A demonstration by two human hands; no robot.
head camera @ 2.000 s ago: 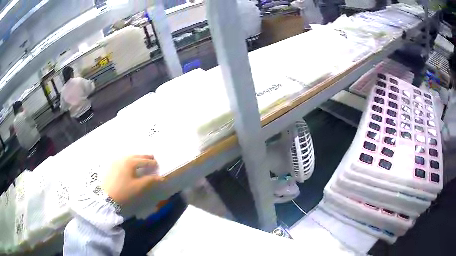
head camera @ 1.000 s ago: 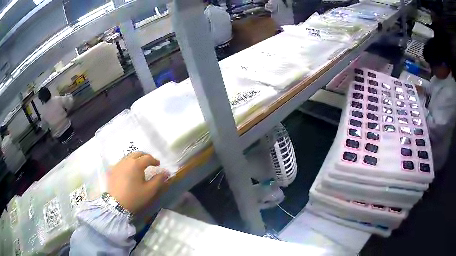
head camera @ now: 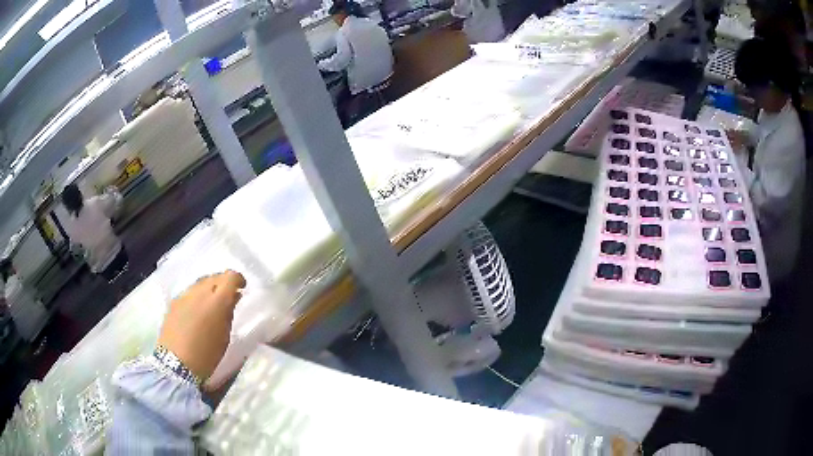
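Note:
My left hand [head camera: 203, 322] is over the pale bagged packs [head camera: 410, 125] on the upper shelf, palm down with the fingers bent. Whether it grips anything is hidden. A large white tray [head camera: 374, 410] with faint rows of pockets lies across the bottom, cut off by the picture's edge. A small skin-coloured patch shows at its right end. It may be part of my right hand, but it is too cut off and blurred to tell.
A grey post [head camera: 325, 178] stands at the shelf's front edge [head camera: 526, 147]. A white caged fan [head camera: 486, 285] is behind it. Stacked trays with dark units in pink-edged pockets [head camera: 664, 294] stand at right. A person [head camera: 777, 169] is beyond them; other people are at far benches.
My left hand has moved a little left, off the shelf's front edge. The white tray now reaches further right across the bottom. The view has shifted, so the post and stack sit further left.

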